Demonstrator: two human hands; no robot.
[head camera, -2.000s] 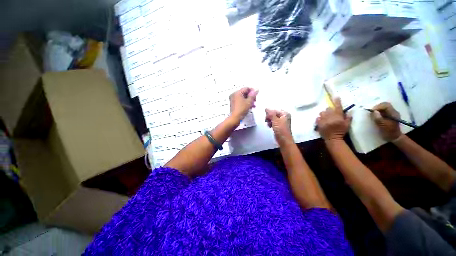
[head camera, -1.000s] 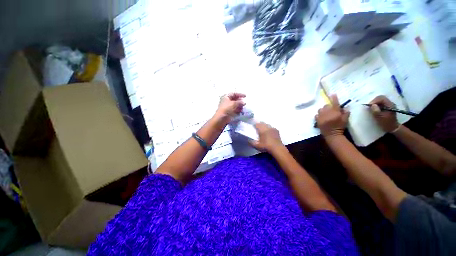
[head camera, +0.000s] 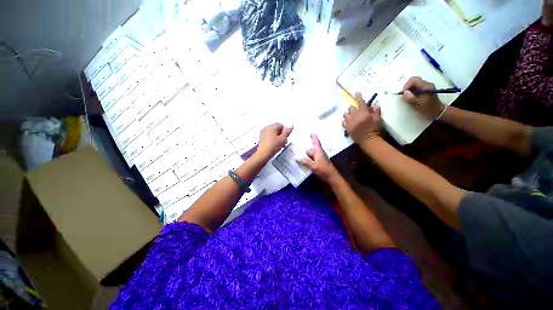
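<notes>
A small white carton (head camera: 292, 164) with a greyish printed face lies at the table's near edge, between and just below my hands. My left hand (head camera: 274, 139) is above its upper left, fingers curled together; glare hides whether the fingertips pinch anything. My right hand (head camera: 319, 161) is at its right side, index finger raised and thumb apart, close to the carton's edge. No held thing shows in it. Rows of white cartons (head camera: 139, 103) with dark print lines lie flat to the left.
A black stringy bundle in clear plastic (head camera: 273, 39) lies ahead. Stacked cartons (head camera: 358, 15) stand behind a notebook (head camera: 394, 66). Another person's hands (head camera: 364, 121) rest there, one with a pen (head camera: 439, 91). An open brown box (head camera: 91, 212) stands left of the table.
The view has swung right, so the table's contents sit further left. My hands have parted from their closer position over the carton, whose printed face now shows between them.
</notes>
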